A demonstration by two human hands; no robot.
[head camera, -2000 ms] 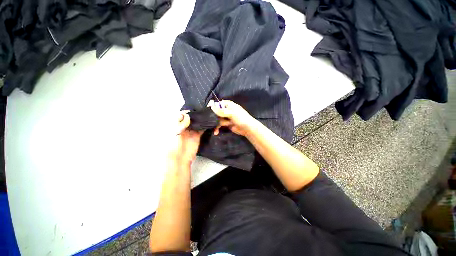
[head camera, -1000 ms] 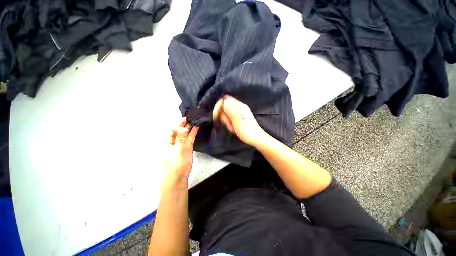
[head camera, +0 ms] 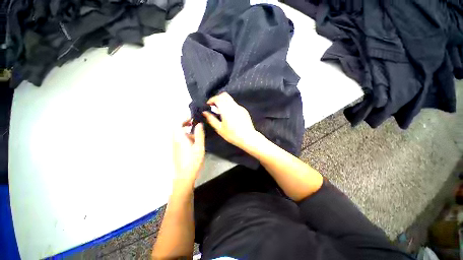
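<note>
A dark pinstripe garment [head camera: 259, 76] lies rumpled on the white tabletop in front of me, its near end close to the table edge. My left hand [head camera: 189, 147] pinches the garment's left edge between thumb and fingers. My right hand [head camera: 229, 118] is on the same bunched dark cloth just to the right, fingers curled at it. A small pale bit shows between the right fingers; I cannot tell what it is. The cloth between the hands is partly hidden by the fingers.
A dark garment pile [head camera: 101, 25] with thin white threads lies at far left. Another dark pile [head camera: 391, 56] hangs over the table's right edge. The white table [head camera: 91, 152] has a blue edge near me. Speckled floor [head camera: 365, 162] shows at right, with boxes and plastic at the far corner.
The right hand pulled back from the cloth, blurred, and is now at the bunched cloth close beside the left hand. The dark folded piece held up earlier is now bunched smaller at the left edge.
</note>
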